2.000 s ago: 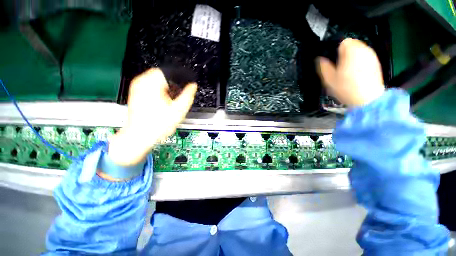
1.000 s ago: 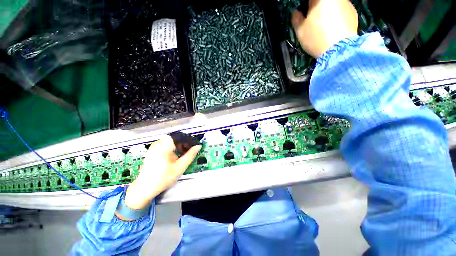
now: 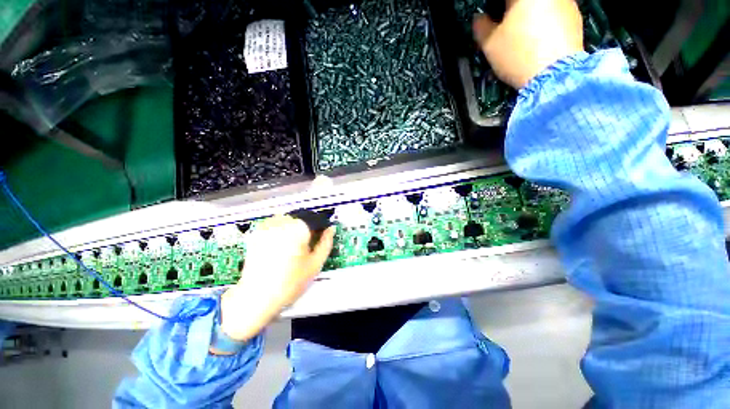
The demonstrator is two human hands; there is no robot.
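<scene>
A row of green printed circuit boards [image 3: 436,232] lies in the rail. My left hand [image 3: 280,260] is over the boards at centre left, with black patches at its fingertips; whether these are covers or held parts I cannot tell. My right hand [image 3: 535,36] reaches into the right bin [image 3: 487,121] at the top; its fingertips are dark and partly cut off by the picture edge. The middle bin [image 3: 376,88] holds small green-silver cylinders. The left bin [image 3: 240,136] holds tiny dark parts.
The pale metal rail [image 3: 496,270] runs along both sides of the boards. A thin blue cord [image 3: 68,252] crosses it at the left. A clear crumpled bag [image 3: 80,68] lies on green cloth [image 3: 148,160] at the far left. A white label [image 3: 265,46] is on the left bin.
The view has shifted towards the right bin since two seconds ago. My left hand has come from the left bin down to the boards. My right hand is still at the right bin.
</scene>
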